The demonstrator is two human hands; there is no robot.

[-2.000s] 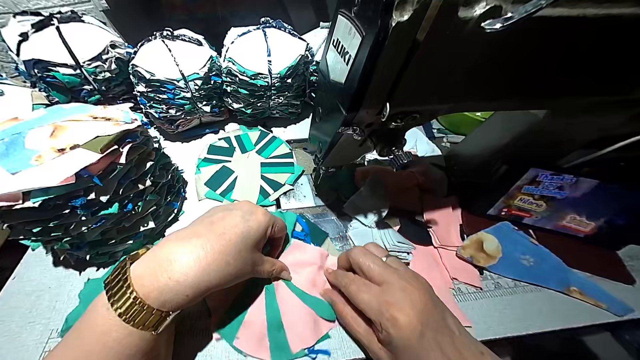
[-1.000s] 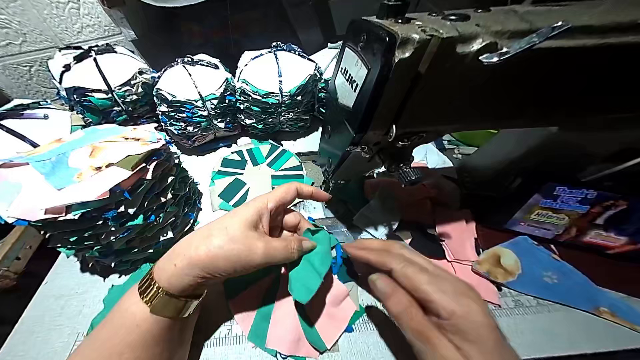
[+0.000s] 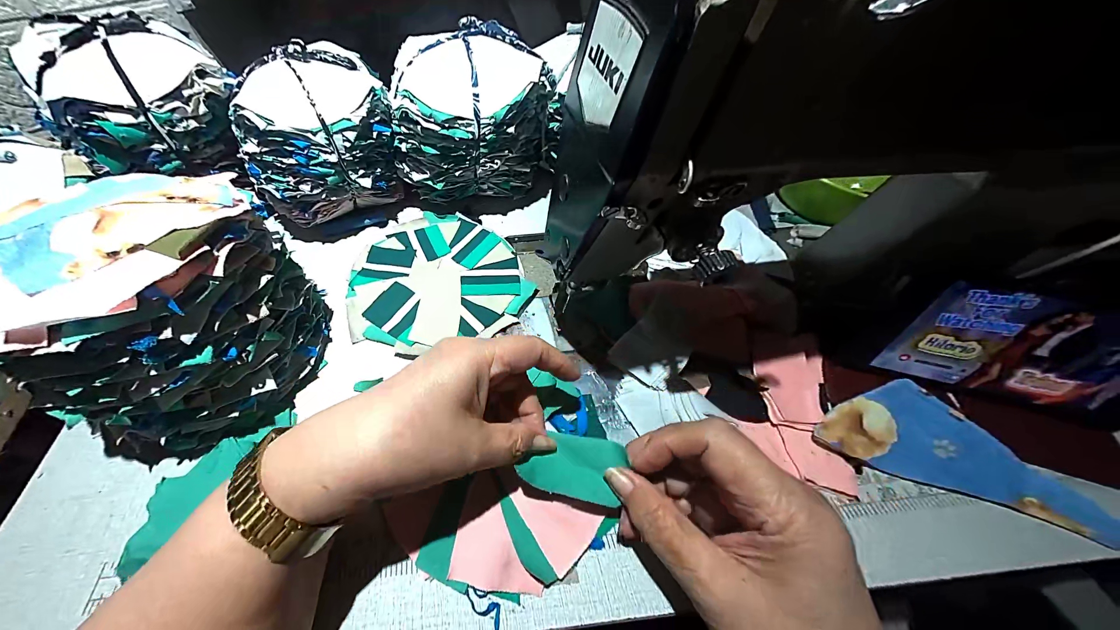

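Observation:
My left hand (image 3: 437, 416), with a gold-coloured watch on its wrist, pinches the left end of a green fabric strip (image 3: 573, 470). My right hand (image 3: 726, 516) grips the strip's right end between thumb and forefinger. Just below the strip lies a round patchwork of pink and green wedges (image 3: 490, 542), partly covered by my left hand and the strip. Past my left hand rests a round cream patchwork (image 3: 433, 293) with green and dark pieces. The head of a black Juki sewing machine (image 3: 604, 140) stands beyond my hands, its needle area in shadow.
A tall stack of fabric pieces (image 3: 175, 350) is at the left. Several tied bundles (image 3: 306, 131) stand at the back. Pink scraps (image 3: 792, 376) and white pieces (image 3: 661, 407) lie under the machine arm. At the right are a blue printed fabric piece (image 3: 954, 464) and a printed card (image 3: 989, 337).
The green strip, raised over the patchwork a second ago, is now stretched sideways between both hands. Two seconds ago both hands were at the pink and green patchwork.

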